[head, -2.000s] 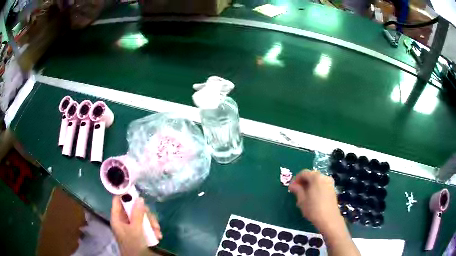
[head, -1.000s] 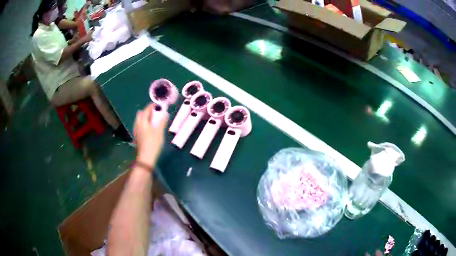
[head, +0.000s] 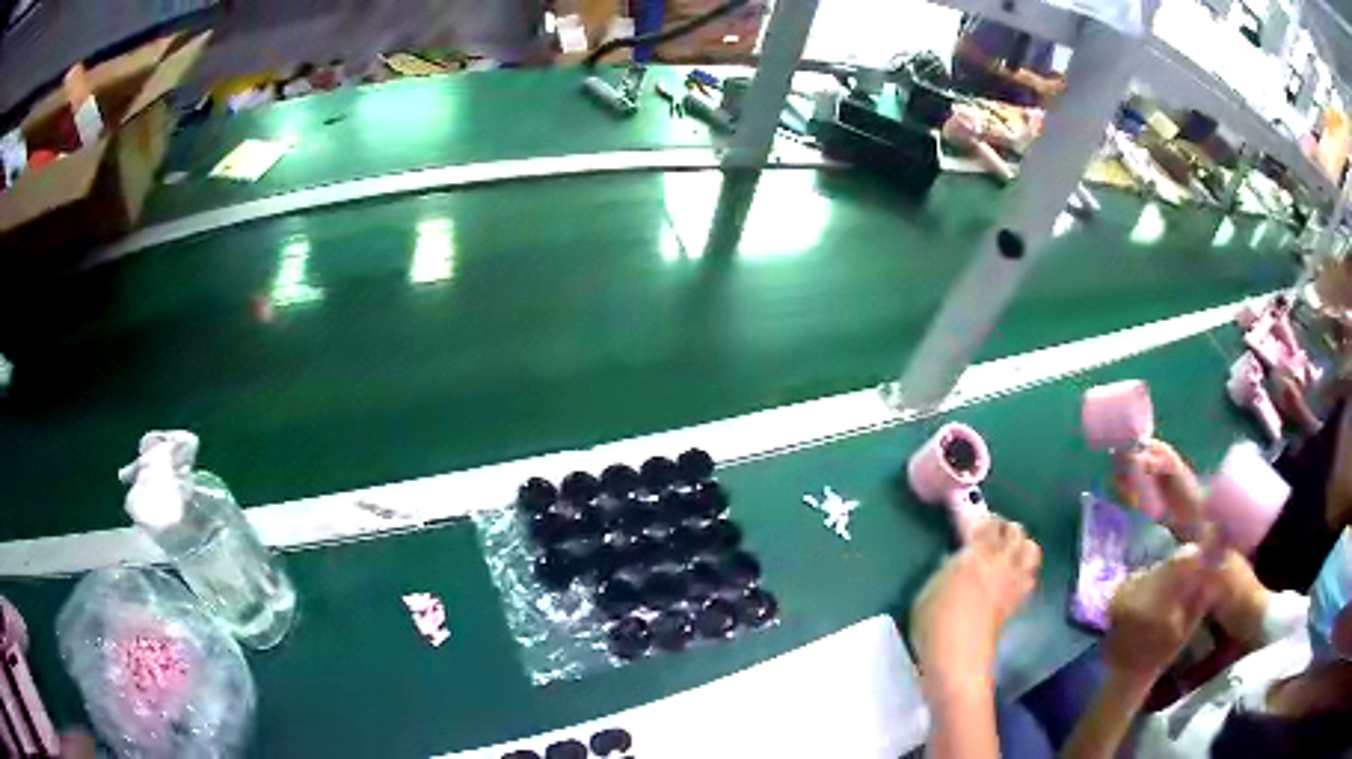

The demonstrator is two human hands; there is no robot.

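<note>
My right hand (head: 979,578) is closed around the handle of a pale pink handheld fan (head: 943,467), at the right of the bench. The fan's round head points up and away from me. A small blurred bit of skin at the lower left edge may be my left hand (head: 74,744); it is almost all cut off. Black round caps (head: 645,549) lie in a grid on crinkled clear plastic. Tiny pink parts (head: 427,617) and small white parts (head: 832,512) lie on either side of them.
A clear bottle (head: 230,561) and a plastic bag with pink parts (head: 156,667) stand at left. A white sheet (head: 801,697) with black pads lies at the near edge. A metal post (head: 1023,223) rises by the belt. A coworker's hands (head: 1164,593) hold pink fans at right.
The view has swung from the bench's left end to the right. The left hand, earlier on a fan beside the row, is nearly out of view. My right hand now grips the fan at right.
</note>
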